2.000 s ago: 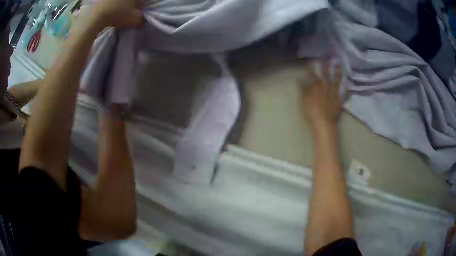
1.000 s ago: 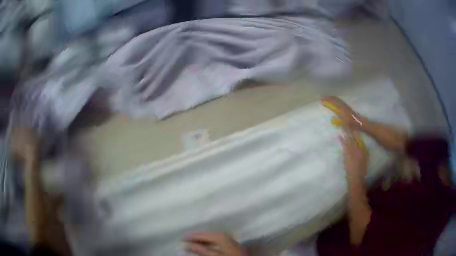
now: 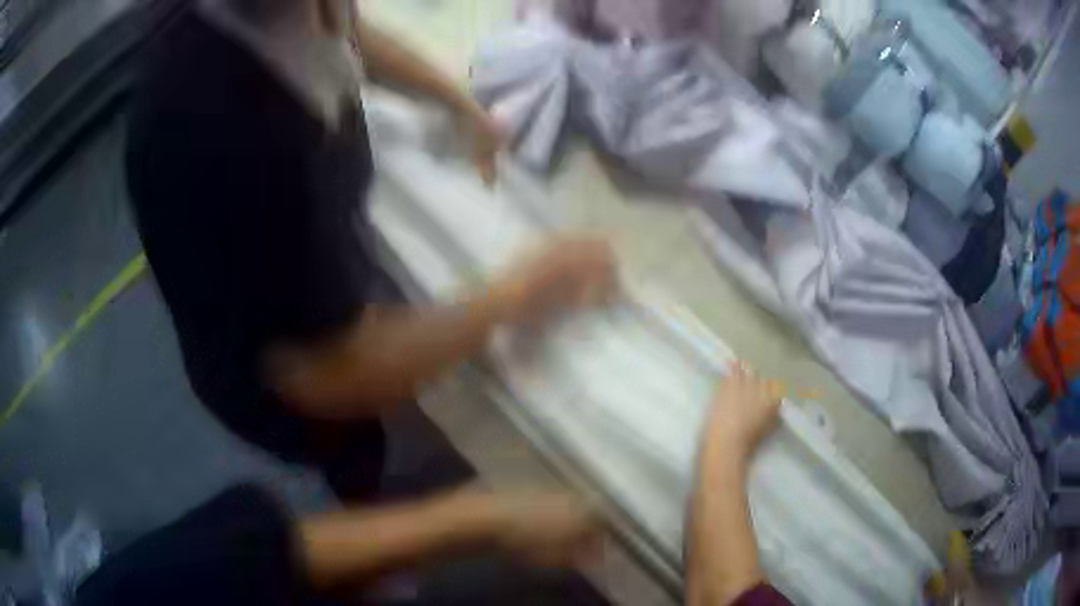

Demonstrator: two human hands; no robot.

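A long white layered fabric piece [image 3: 616, 373] lies lengthwise along the near side of the beige table [image 3: 882, 432]. My left hand [image 3: 557, 527], under a dark sleeve from the lower left, is at the table's near edge beside the white fabric. It is badly blurred, and I cannot tell whether it holds anything. My right hand is not in view. A gathered pale lilac fabric [image 3: 876, 290] lies along the table's far side.
A person in black [image 3: 249, 201] stands at the left, both arms over the white fabric. Another person's hand [image 3: 744, 408], with a maroon sleeve and yellow at the fingers, rests on it. Pale blue bundles [image 3: 947, 154] and orange items [image 3: 1054, 308] lie beyond the table.
The view has swung and tilted, bringing the person in black into full sight. The maroon-sleeved person's hand now shows near the bottom centre. The lilac fabric lies stretched along the far side.
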